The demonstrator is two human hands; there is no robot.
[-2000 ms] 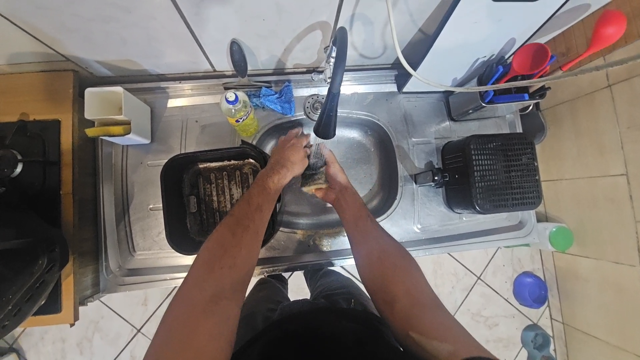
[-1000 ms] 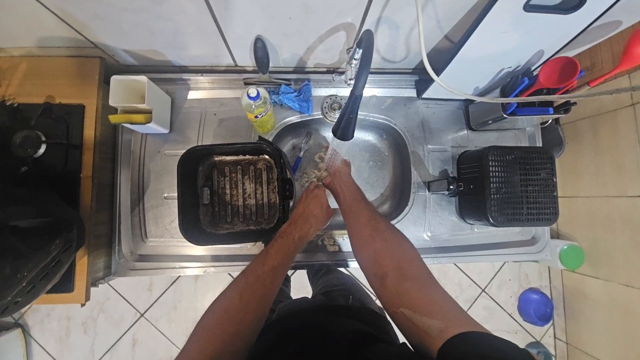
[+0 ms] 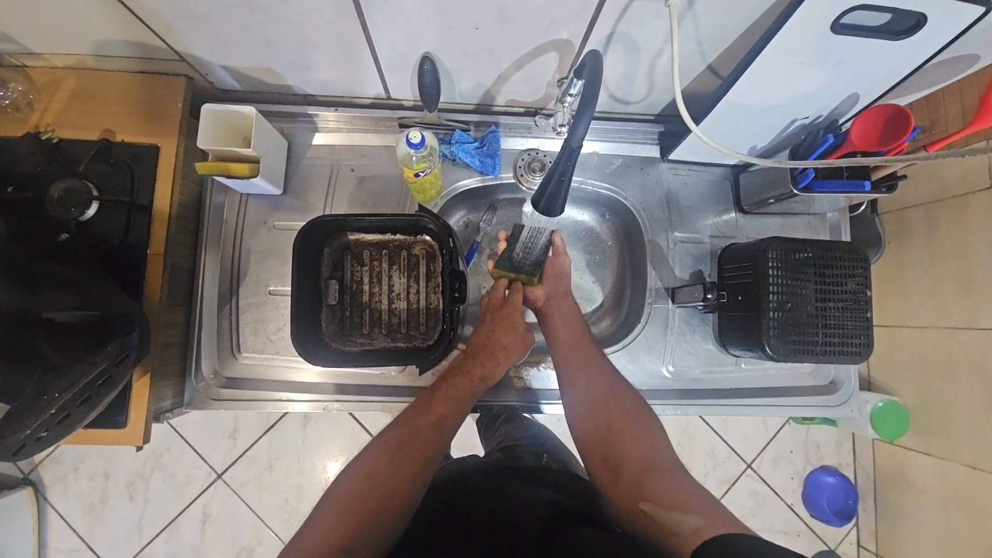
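Water runs from the black faucet head (image 3: 551, 194) onto a scouring sponge (image 3: 521, 254), its dark side up, over the stainless steel sink basin (image 3: 620, 310). My right hand (image 3: 552, 271) holds the sponge from beneath and the right, with fingertips showing at its left edge. At the sponge's near edge is my left hand (image 3: 505, 322), fingers close together and touching it or the other hand; whether it grips is unclear. A blue-handled fork (image 3: 473, 249) lies in the basin's left part. Left of the basin sits a black air fryer drawer (image 3: 306, 294), its ridged bottom covered in brownish residue.
A black perforated air fryer basket (image 3: 806, 301) lies on the right drainboard. Behind the basin stand a detergent bottle (image 3: 421, 167) and a blue cloth (image 3: 474, 150). A white container (image 3: 267, 155) is at back left, a utensil holder (image 3: 767, 192) at back right, a gas stove (image 3: 116, 201) far left.
One second ago my hands were close together under the faucet with the sponge barely visible; now it lies dark side up on my right hand under the water. The view has shifted slightly.
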